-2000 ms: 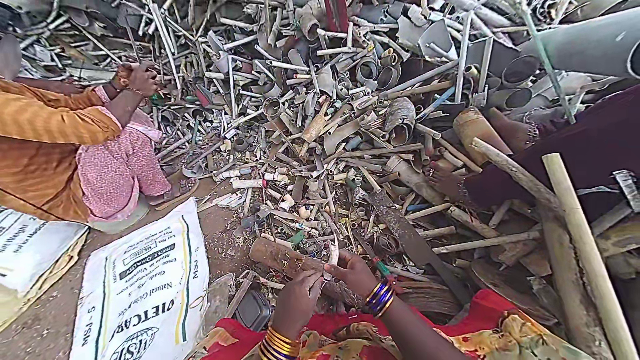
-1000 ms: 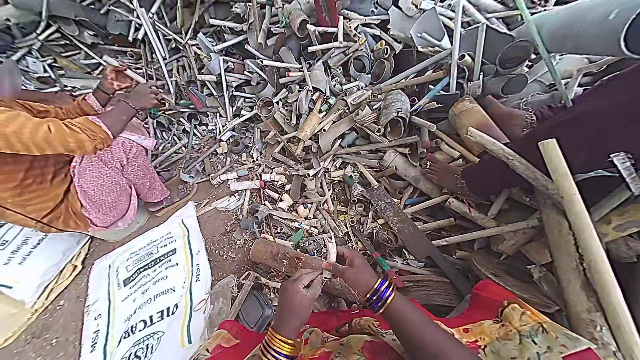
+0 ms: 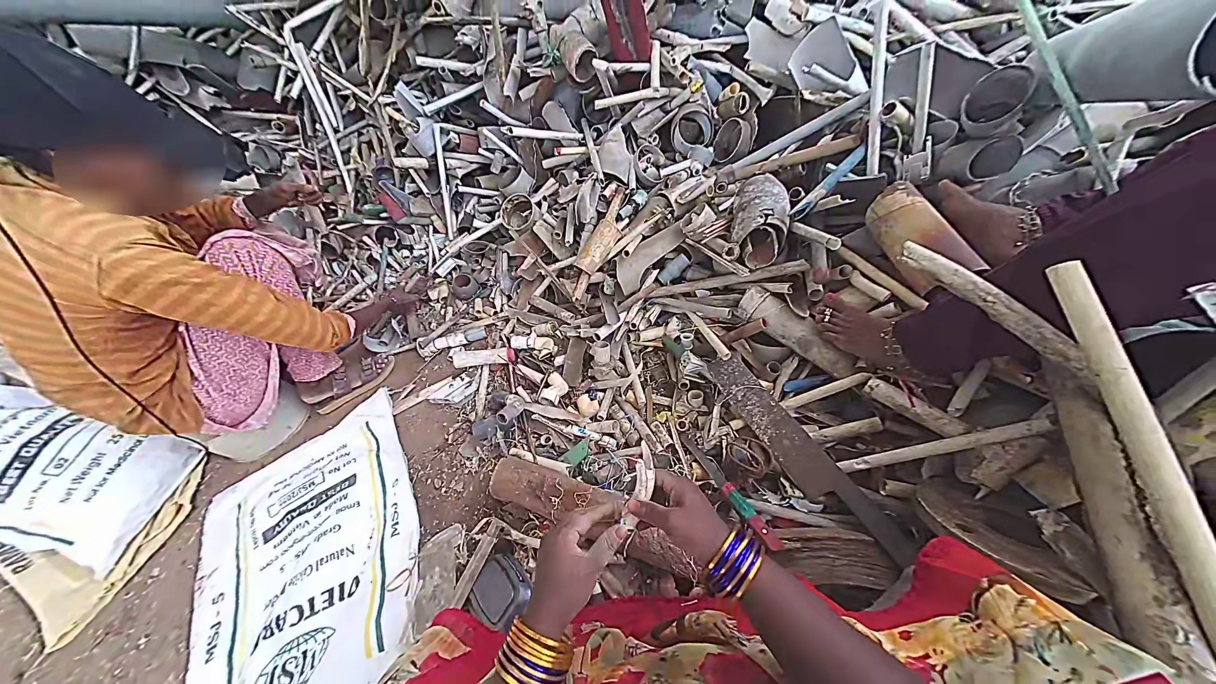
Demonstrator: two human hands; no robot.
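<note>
A short, pale piece of pipe (image 3: 644,483) stands nearly upright between my two hands. The fingers of my right hand (image 3: 682,521) close around its lower part. My left hand (image 3: 575,559) pinches at its bottom end, where the fingertips meet and hide the detail. Behind both hands lies a brown, worn round log or pipe (image 3: 546,486) with thin fibres on it. To the right of my right hand, a tool with a red and green handle (image 3: 746,508) rests on the scrap. A long, flat rusty metal blade or bar (image 3: 807,456) slants past it.
Mixed plastic pipe scrap (image 3: 608,237) spreads ahead. A co-worker in an orange top (image 3: 218,275) sits at left, near printed white sacks (image 3: 304,551). Another person's foot (image 3: 855,332) rests on the pile at right. Long poles (image 3: 1140,437) lean there, and a small dark container (image 3: 501,591) sits below.
The co-worker's hands, close together before, are now apart, one lowered toward the pile. My hands stay around the pale piece.
</note>
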